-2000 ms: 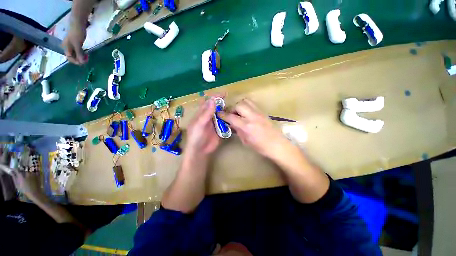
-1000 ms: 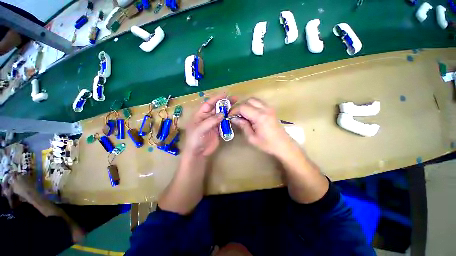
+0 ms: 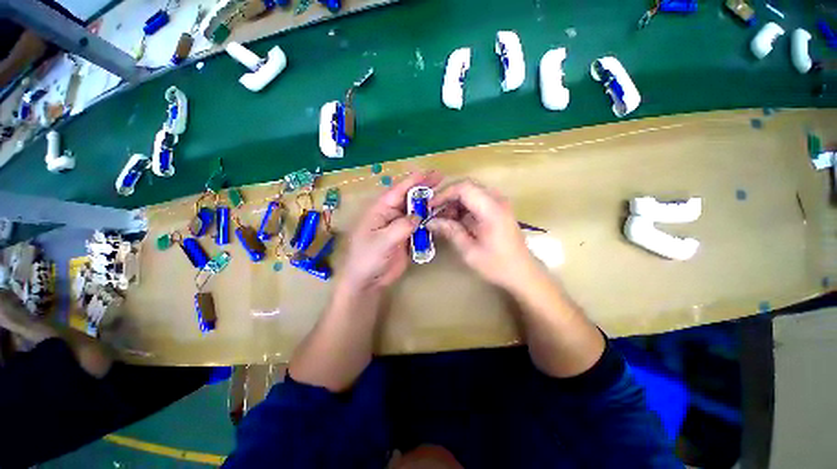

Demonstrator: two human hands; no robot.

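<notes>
A white housing shell with blue cell parts inside (image 3: 421, 247) is held upright on end, open side up, between my hands above the bench. My left hand (image 3: 376, 243) grips it from the left, with the thumb at its middle. My right hand (image 3: 482, 229) is at its right side, fingertips pinched over the middle of the shell. A thin dark strand or tool tip shows at those fingertips; I cannot tell which.
Wired blue cells with green boards (image 3: 307, 229) lie on the bench (image 3: 440, 321) at left. Two empty white shells (image 3: 663, 229) lie at right. A dark pointed tool lies behind my right hand. The green belt (image 3: 404, 110) carries several white shells. Another person's arm (image 3: 55, 334) is at lower left.
The shell in my hands has turned more upright, and my left thumb has moved onto its middle. The shells on the belt have shifted left in view. The other person's arm has moved.
</notes>
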